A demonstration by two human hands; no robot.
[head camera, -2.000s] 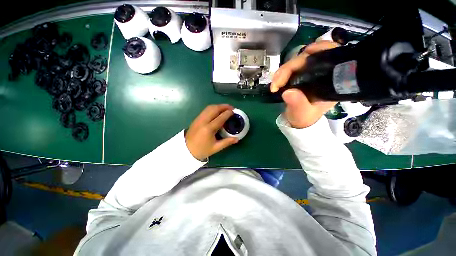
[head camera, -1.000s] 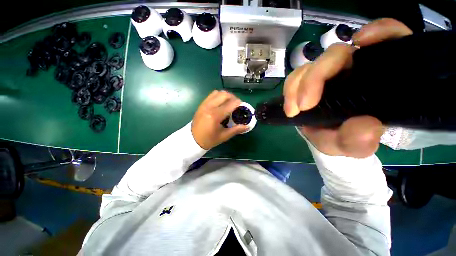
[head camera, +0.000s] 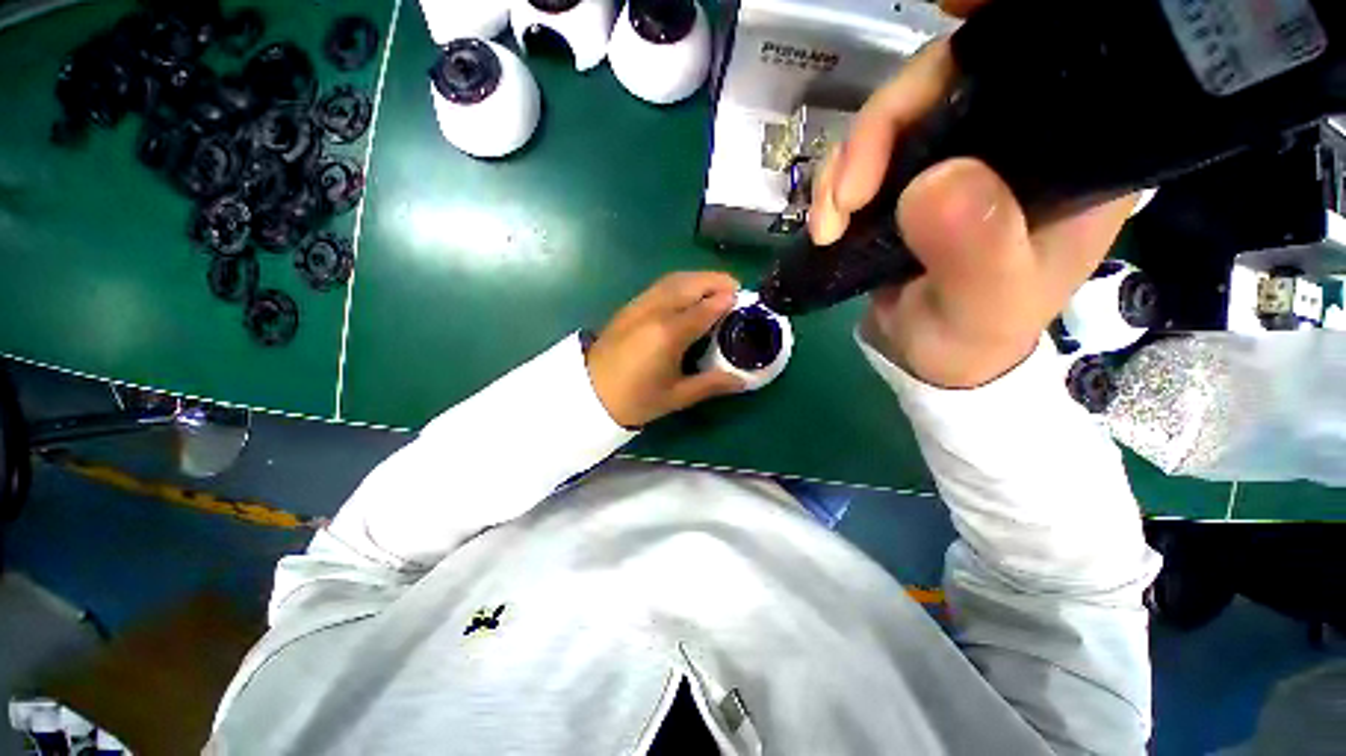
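Observation:
My left hand (head camera: 660, 352) grips a small white housing (head camera: 774, 363) from its left side, low over the green bench near its front edge. A black ring base (head camera: 750, 337) faces up on the housing. My right hand (head camera: 967, 244) is wrapped around a large black electric screwdriver (head camera: 1055, 111) with a pale label. The screwdriver's dark nose points down-left, and its tip is at the upper rim of the housing, by my left fingertips. Whether the tip touches, and any screw there, cannot be told.
A silver screw feeder (head camera: 753, 126) stands behind my hands, partly covered by my right hand. White housings (head camera: 487, 118) stand at the back left. Loose black rings (head camera: 273, 133) lie heaped at far left. A clear bag of screws (head camera: 1181, 406), more housings (head camera: 1107, 307) and a second feeder (head camera: 1277, 296) are at right.
The screwdriver went from the feeder to the housing's right side, then to its upper rim, now tilted more steeply. My left hand still holds the housing. The whole view has shifted.

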